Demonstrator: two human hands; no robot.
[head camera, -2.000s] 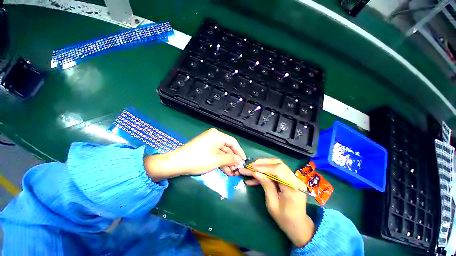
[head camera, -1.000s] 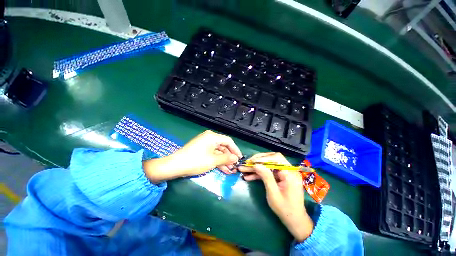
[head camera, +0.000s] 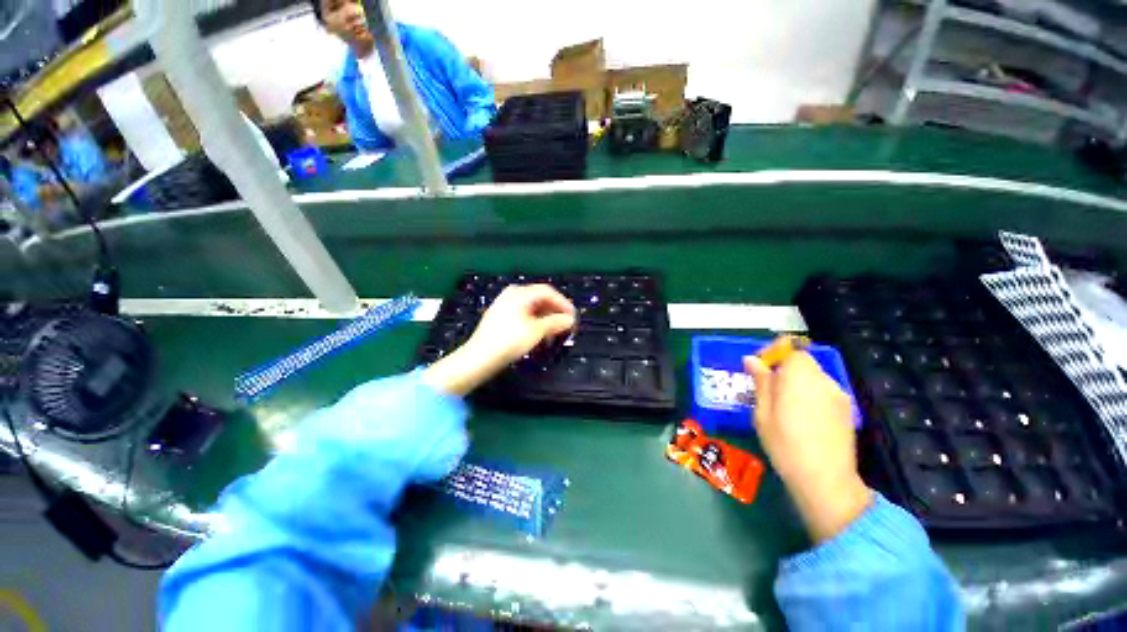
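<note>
My left hand (head camera: 525, 327) is over the black blister tray (head camera: 618, 393) in the middle, fingertips bent down together at its pockets. Whether a part is between them is hidden. My right hand (head camera: 806, 426) is over the blue parts bin (head camera: 711, 417), holding the yellow hand tool (head camera: 781, 351), of which only a short orange-yellow piece shows. Small white pieces (head camera: 727, 388) lie in the bin. The near blue adhesive sheet (head camera: 501, 494) lies on the green bench below my left forearm.
An orange packet (head camera: 717, 462) lies before the bin. Another tray stack (head camera: 964, 420) with dotted sheets (head camera: 1060, 333) is right. Far left are a second blue sheet (head camera: 328, 349), a black fan (head camera: 87, 374) and a small black device (head camera: 185, 426). A person (head camera: 414, 87) is behind a metal post.
The view has tilted up, showing the far bench. My hands have parted: the left has moved from the blue sheet to the tray, the right with the tool to the bin.
</note>
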